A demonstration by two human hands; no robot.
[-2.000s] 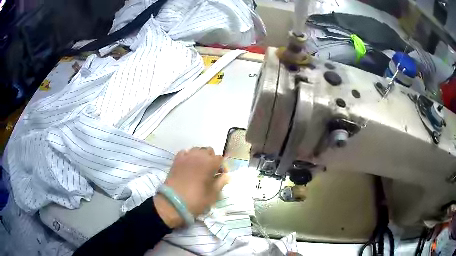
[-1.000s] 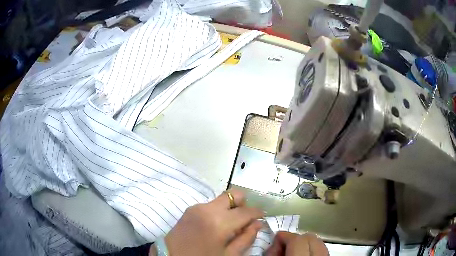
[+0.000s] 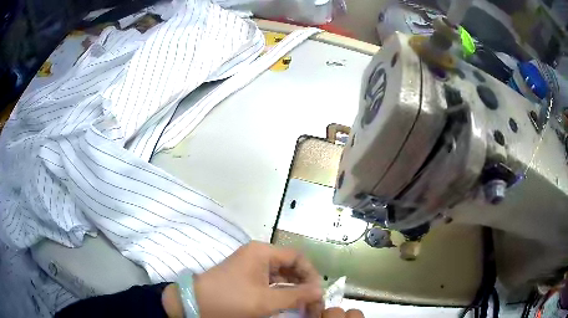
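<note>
My left hand [image 3: 249,282], with a pale green bangle, is at the bottom centre, its fingertips closed on a small white cloth piece [image 3: 335,290]. My right hand [image 3: 342,312] is mostly cut off by the bottom edge; only fingertips show, touching the same piece. The hands are in front of the needle plate [image 3: 311,214], below and left of the sewing machine head [image 3: 392,130]. The striped shirt cloth [image 3: 143,192] lies in a large heap at the left, its lower end reaching my left hand. The presser foot area is small and glaring; no cloth shows on the plate.
A long striped strip [image 3: 249,77] runs from the heap towards the table's back edge. Yellow stickers [image 3: 281,63] are on the tabletop [image 3: 249,149]. Black-handled shears [image 3: 482,304] are partly visible at the lower right. A blue spool [image 3: 531,79] and grey cloth are behind the machine.
My left hand left the plate's side for the bottom edge, and cloth there came off the plate. Since one second ago, the small piece is more bunched and my right hand is lower. The view has shifted.
</note>
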